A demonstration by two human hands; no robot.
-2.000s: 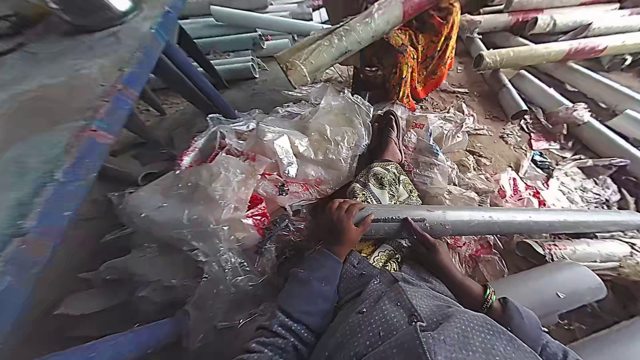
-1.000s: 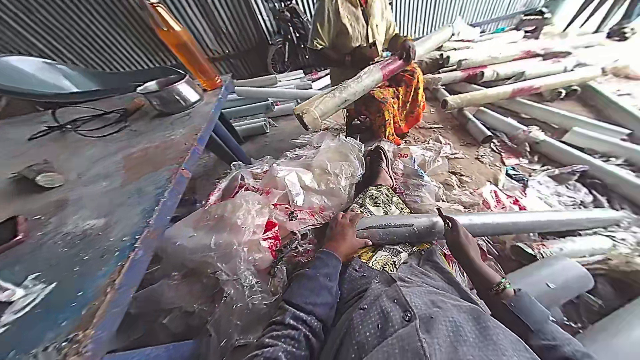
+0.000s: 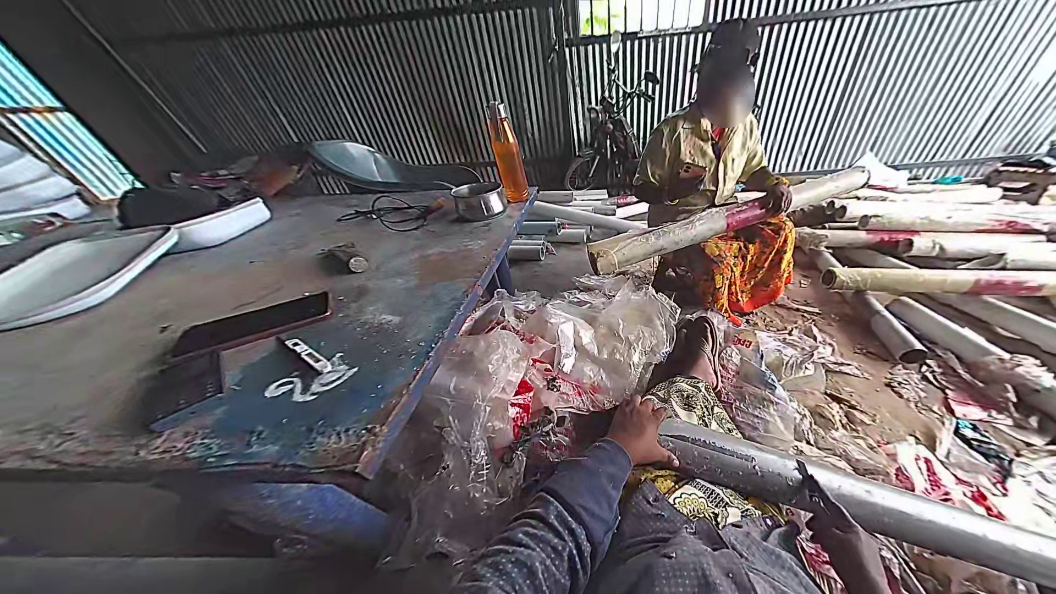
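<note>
A long grey pipe (image 3: 891, 503) lies across my lap, over patterned cloth, and runs off to the lower right. My left hand (image 3: 642, 431) grips its near end, the fingers over the rim. Farther along, my right hand (image 3: 833, 520) is at the pipe with a thin dark piece standing up at its fingertips; what that piece is cannot be told. Crumpled clear plastic bags (image 3: 594, 338) lie beside my leg, beyond my left hand.
At left stands a worn table (image 3: 412, 272) with a phone-like dark object, a metal pot (image 3: 478, 201) and an orange bottle (image 3: 506, 157). Ahead, a seated person (image 3: 701, 165) holds a wrapped pipe (image 3: 660, 243). More pipes (image 3: 949, 285) lie on the floor at right.
The view has swung up and left, showing more of the table. My right hand was flatter on the pipe two seconds ago; since then a dark piece stands up at its fingers.
</note>
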